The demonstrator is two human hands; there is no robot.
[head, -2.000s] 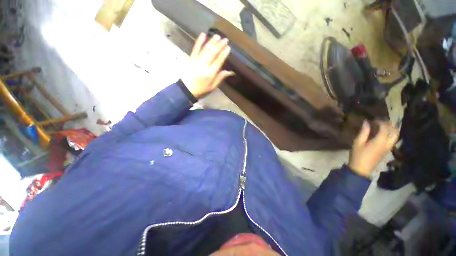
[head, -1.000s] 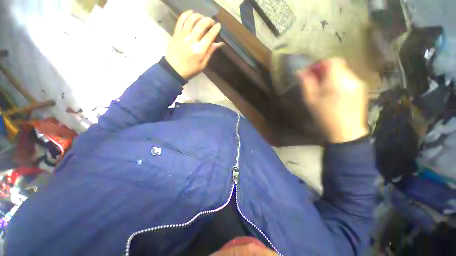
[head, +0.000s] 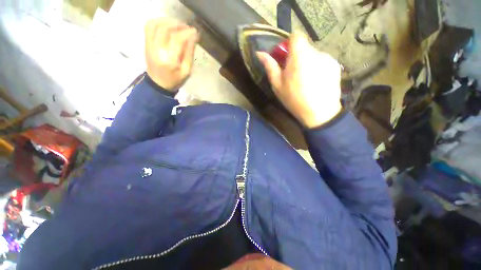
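Note:
The steam iron [head: 258, 47], with a dark body and pale metallic rim, lies on the garment panel, its pointed end toward the top left. My right hand [head: 306, 79] is closed around its red handle and hides part of the iron. The brown and dark garment panel [head: 216, 23] runs from the top edge down to the right, partly under the iron and my right hand. My left hand [head: 171, 55] is at the panel's left edge with its fingers bent together; whether it pinches the panel edge cannot be told.
A speckled slab [head: 314, 16] and a short dark strap [head: 284, 16] lie beyond the iron. A hose [head: 369, 66] curves right of it. Brown and black cut pieces [head: 374, 108] lie at the right. A red bag [head: 45, 150] is low at the left.
My right hand has carried the iron from the right to the upper middle, over the panel. My left hand has moved left from on top of the panel to its edge, and its fingers have bent.

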